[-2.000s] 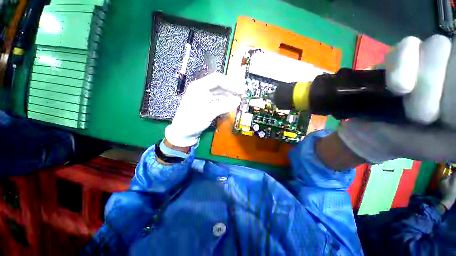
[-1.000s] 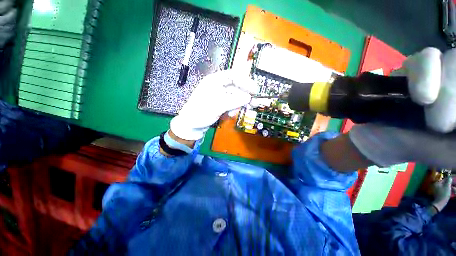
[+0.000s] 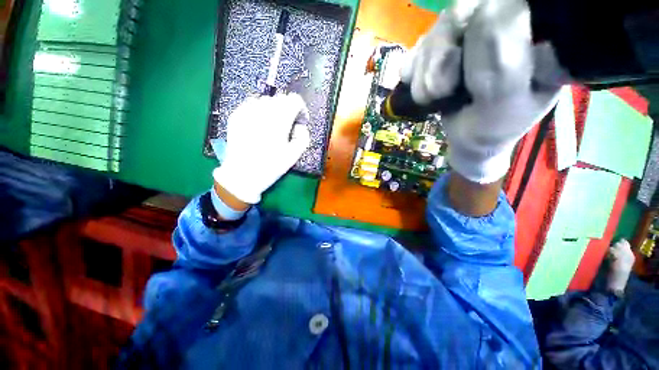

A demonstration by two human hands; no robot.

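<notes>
The green circuit board [image 3: 405, 148] with yellow and dark components lies on the orange fixture [image 3: 339, 189]. My gloved right hand [image 3: 484, 87] is closed around the black electric screwdriver [image 3: 412, 102], whose yellow ring is over the board; its tip and part of the board are hidden. My gloved left hand [image 3: 261, 141] is over the lower part of the black screw tray [image 3: 318, 87], fingers at the screws; whether it holds a screw cannot be told. A white and black marker pen [image 3: 276, 54] lies in the tray, its lower end by my left hand.
Pale green sheets [image 3: 76, 108] lie in overlapping rows at the left. More green sheets [image 3: 585, 202] lie on the red mat [image 3: 531, 199] at the right. Red crates [image 3: 130, 267] stand below the bench at the left. Another person's gloved hand [image 3: 620, 266] shows at the right edge.
My left hand has moved from the board back to the screw tray. My right hand has swung in over the board, with the screwdriver now seen more end-on. The view has shifted slightly.
</notes>
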